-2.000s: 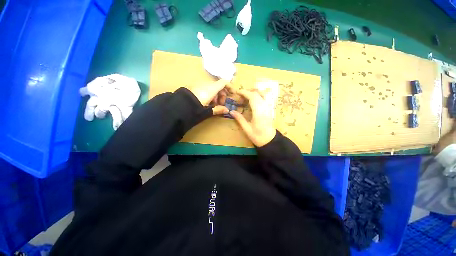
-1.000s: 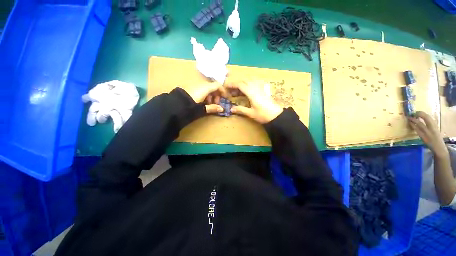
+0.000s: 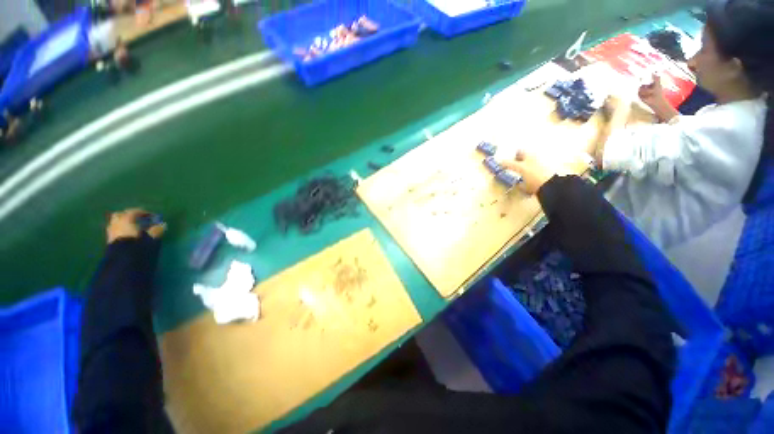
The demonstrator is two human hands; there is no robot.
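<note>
My left hand (image 3: 127,225) is stretched out over the dark-green belt at the far left, with a small dark-blue block (image 3: 154,225) at its fingertips. My right hand (image 3: 531,173) reaches over the neighbouring cardboard mat (image 3: 424,208), its fingers on the nearest dark-blue block (image 3: 508,178). Two more blocks (image 3: 486,148) lie beside it in a row. My own cardboard mat (image 3: 280,347) has brown specks and a crumpled white cloth (image 3: 231,294) at its upper edge. Both hands are small and somewhat blurred.
A black strap pile (image 3: 316,203), a white bottle (image 3: 236,237) and a dark block group (image 3: 206,247) lie beyond my mat. A person (image 3: 683,161) sits at the right near more blocks (image 3: 573,99). Blue trays (image 3: 339,38) stand across the belt. A parts bin (image 3: 543,297) is below the table edge.
The view has swung right and up. My hands have parted from the block work at my mat: left out over the belt, right to the neighbouring mat's blocks.
</note>
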